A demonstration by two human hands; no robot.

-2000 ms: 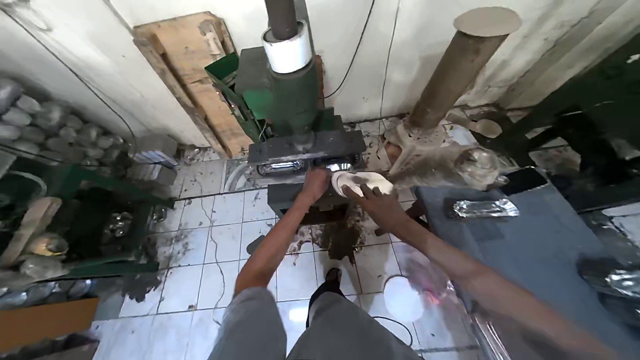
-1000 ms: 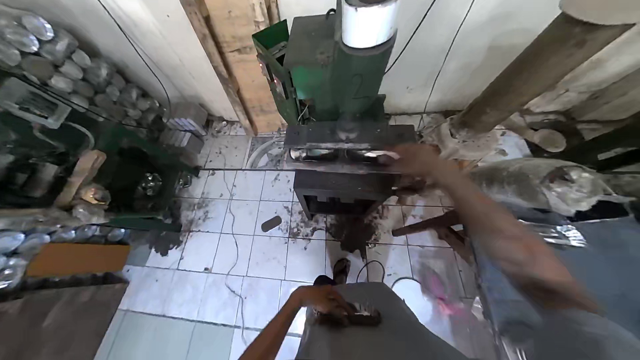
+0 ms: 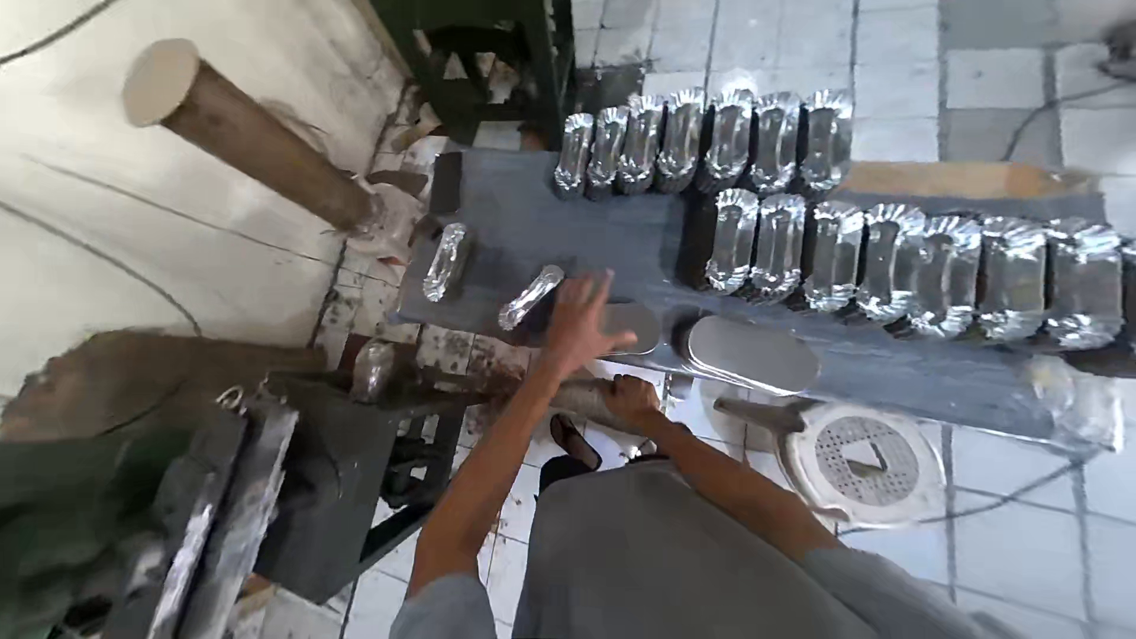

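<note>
My left hand (image 3: pixel 581 328) is spread over the near edge of the dark table, its fingers apart. Just left of its fingers lies a small foil tray (image 3: pixel 531 297), and another foil tray (image 3: pixel 446 262) is farther left. A stack of flat, rounded metal sheets (image 3: pixel 634 327) sits partly behind the hand; a second such stack (image 3: pixel 754 353) lies to its right. Below the table edge, my right hand (image 3: pixel 634 401) is closed around the end of a thick, round bar (image 3: pixel 577 399). Stacked fluted foil trays (image 3: pixel 834 256) stand in two rows across the table.
Machine parts with metal bars (image 3: pixel 240 506) fill the lower left. A brown post (image 3: pixel 266 146) leans near the wall. At lower right stands a round white stool (image 3: pixel 870 466). A plastic-wrapped bundle (image 3: pixel 1074 404) lies at the table's right end, and a cable crosses the floor tiles.
The view has swung far to the right, onto the table. My left hand has moved from my lap to over the table; my right hand has left the press and now grips the bar.
</note>
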